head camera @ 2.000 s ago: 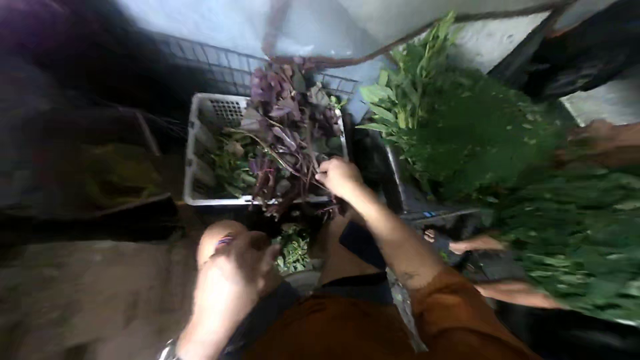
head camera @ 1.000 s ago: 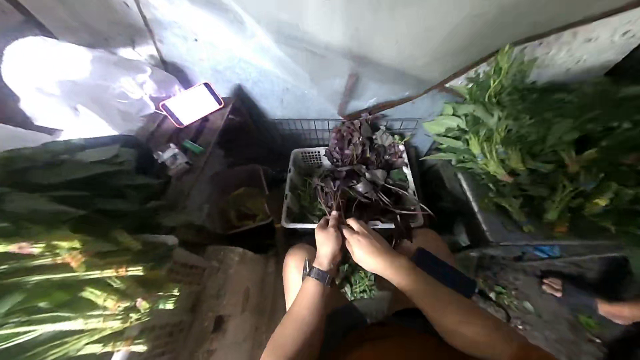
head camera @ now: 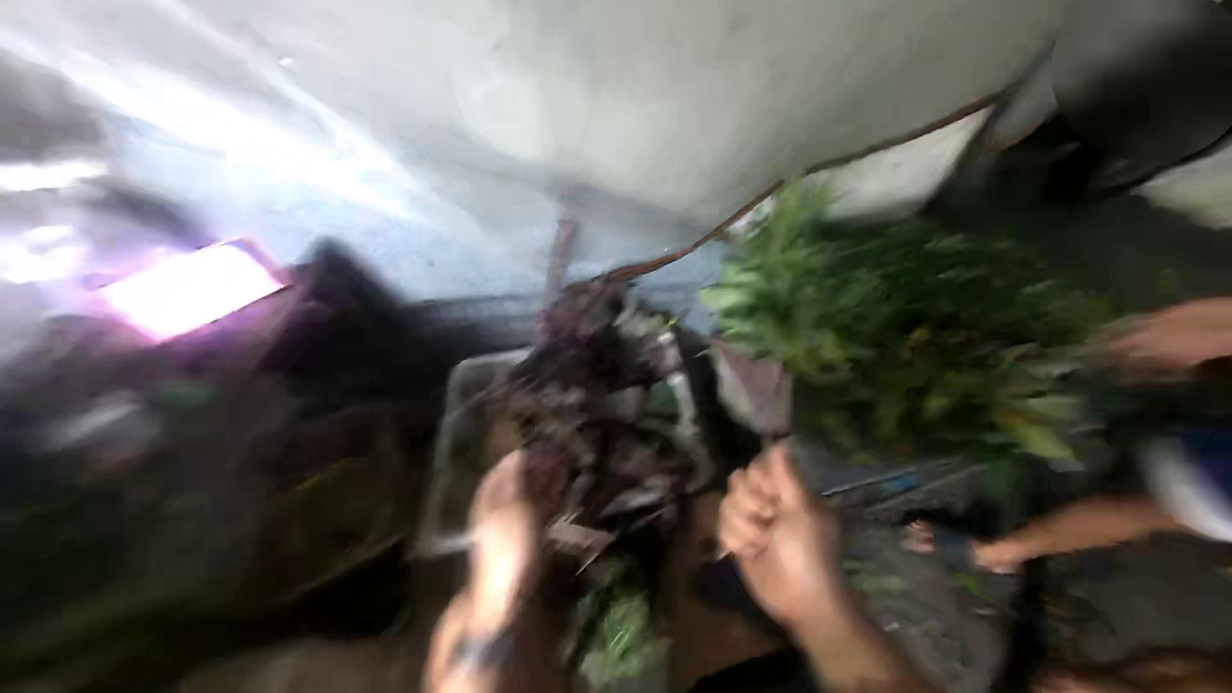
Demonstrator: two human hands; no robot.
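Note:
My left hand (head camera: 505, 496) is at the front left of a white plastic basket (head camera: 448, 462), closed around dark purple leafy stems (head camera: 587, 385) that lie across it. To the right of the basket, my right hand (head camera: 775, 515) is raised, its fingers pinching the stem end of one purple leaf (head camera: 756, 390) that points upward. Below the purple stems, between my legs, a small heap of green leaves (head camera: 621, 626) shows. Motion blur hides the finer detail of both hands.
Bundles of leafy greens (head camera: 924, 337) are piled at the right, with another person's hand (head camera: 1169, 337) beside them and that person's foot (head camera: 948, 544) below. A lit phone screen (head camera: 192, 289) stands at the left. Behind runs a pale wall (head camera: 616, 106).
My hands were together at the basket's front edge; now they are apart, the right one moved rightward with a purple leaf. Another person's hand has appeared at the right greens.

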